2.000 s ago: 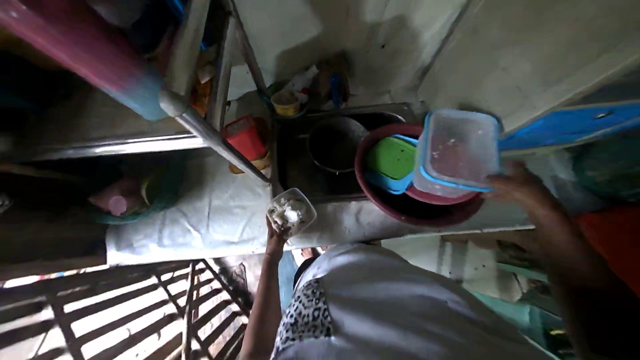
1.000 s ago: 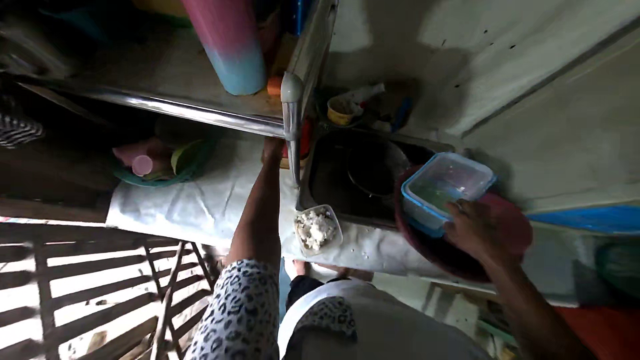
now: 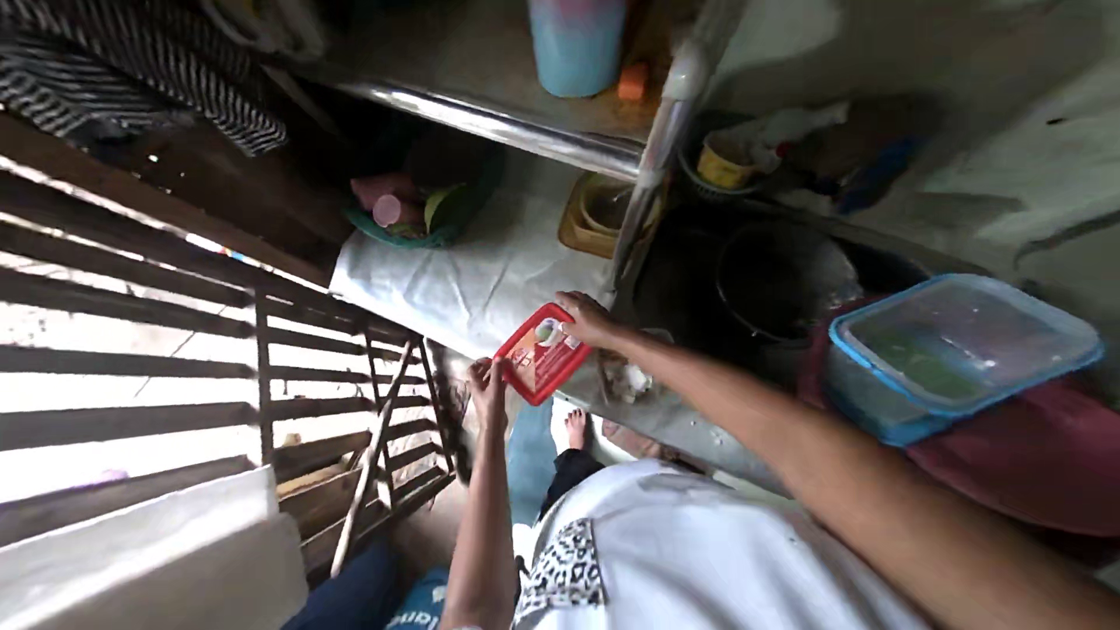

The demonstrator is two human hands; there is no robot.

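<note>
A red rectangular plastic tub (image 3: pixel 542 354) with a printed lid is between my hands, over the counter's front edge. My left hand (image 3: pixel 486 385) grips its lower left corner; my right hand (image 3: pixel 591 322) holds its upper right edge. Partly behind my right forearm, a clear container with white food (image 3: pixel 626 378) sits on the counter. To the right, a clear container with a blue rim (image 3: pixel 967 346) rests at a maroon basin (image 3: pixel 1024 455). Yellowish stacked containers (image 3: pixel 604 210) stand farther back, behind the metal post.
A dark sink (image 3: pixel 682 262) holds a round pan (image 3: pixel 783 280). A metal shelf post (image 3: pixel 652 166) rises beside it, under a shelf with a pink and blue bottle (image 3: pixel 577 52). A green basket (image 3: pixel 411 232) stands at the counter's far left. Wooden slats (image 3: pixel 131 359) line the left side.
My right hand has left the blue-rimmed container and moved left to the red tub. My left hand, earlier at the food container, then reaching behind the post, now holds the tub nearer my body.
</note>
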